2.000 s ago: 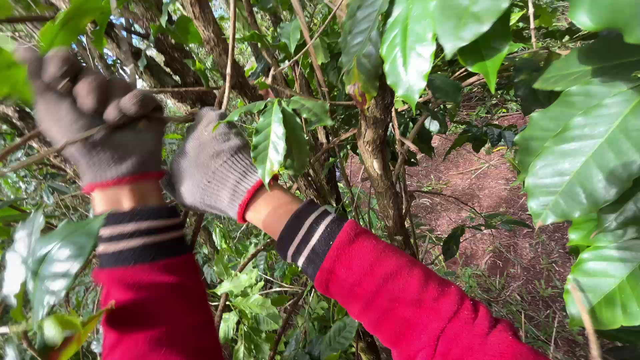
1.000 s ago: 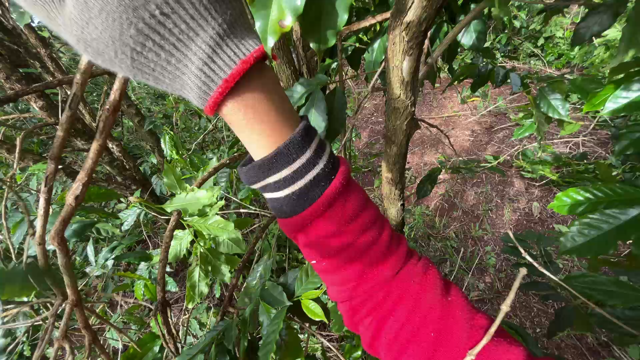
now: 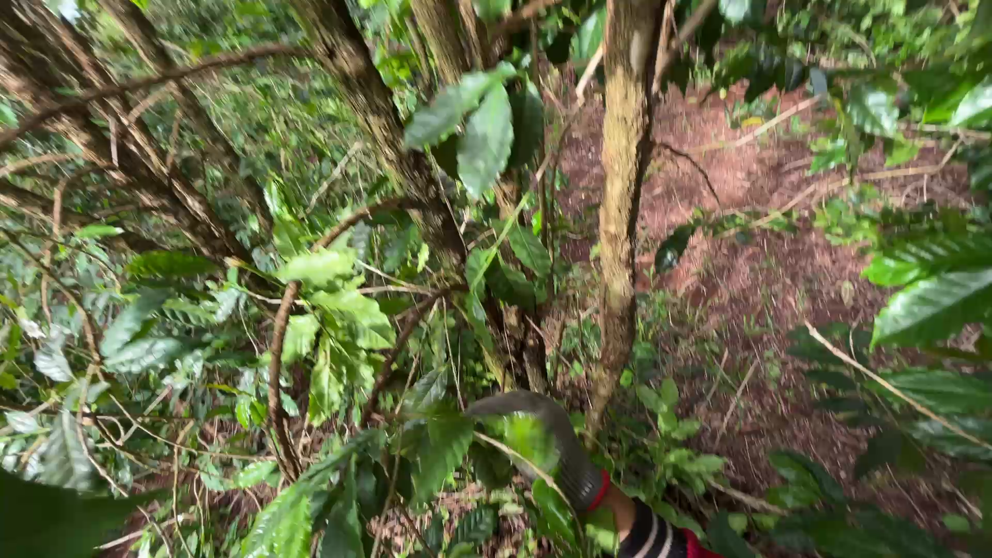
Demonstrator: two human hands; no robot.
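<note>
My right hand point(image 3: 554, 442), in a grey knit glove with a red cuff edge, is low in the middle of the view, near the base of the stems. Green leaves point(image 3: 442, 449) cover its fingers, so what they touch is hidden. Just above it rise a pale brown trunk point(image 3: 620, 186) and a darker leaning stem point(image 3: 372, 108). A striped dark cuff point(image 3: 655, 535) of the red sleeve shows at the bottom edge. My left hand is out of view.
Thick branches point(image 3: 139, 170) lean across the upper left. A thin curved branch point(image 3: 279, 372) hangs left of centre among bright leaves point(image 3: 341, 294). Reddish soil point(image 3: 744, 256) with dry twigs lies at the right, and large glossy leaves point(image 3: 938, 306) reach in from the right edge.
My right hand has gone from the upper left down to the low centre, among leaves. My left hand, seen at the upper left two seconds ago, has left the view. The view has shifted.
</note>
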